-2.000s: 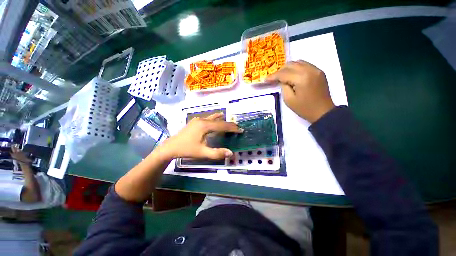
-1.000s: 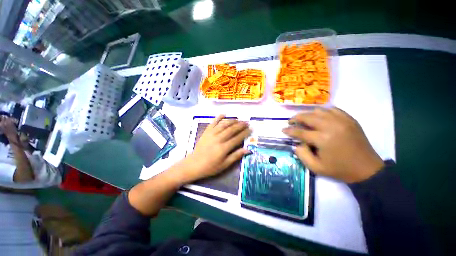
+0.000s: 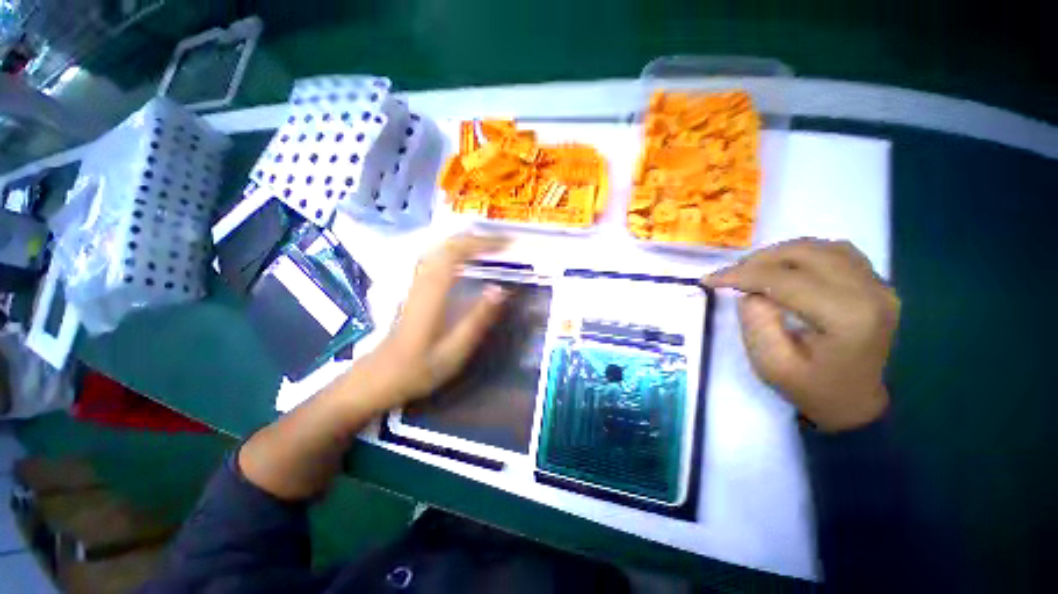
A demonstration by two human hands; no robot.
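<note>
The white front housing (image 3: pixel 694 383) lies on a dark fixture (image 3: pixel 447 455) on the white sheet. The green circuit board (image 3: pixel 615 418) fills its right opening, with a narrow dark display strip (image 3: pixel 632 334) above it. The grey-brown panel (image 3: pixel 511 383) fills the left opening. My left hand (image 3: pixel 435 325) is over the panel's left part, fingers apart and slightly blurred. My right hand (image 3: pixel 818 319) is at the housing's top right corner, index finger and thumb extended towards it; whether it pinches anything I cannot tell.
Two clear tubs of orange keycaps (image 3: pixel 696 174) (image 3: pixel 528 180) stand beyond the housing. White dotted keypads (image 3: pixel 331 139), a board stack (image 3: pixel 304 302) and a bagged keypad bundle (image 3: pixel 151 221) are at the left. An empty frame (image 3: pixel 244 64) lies at the far left.
The green board, partly over the keypad before, now lies across the right opening. My left hand has moved left off the board. My right hand has moved from the orange tub to the housing's top right corner.
</note>
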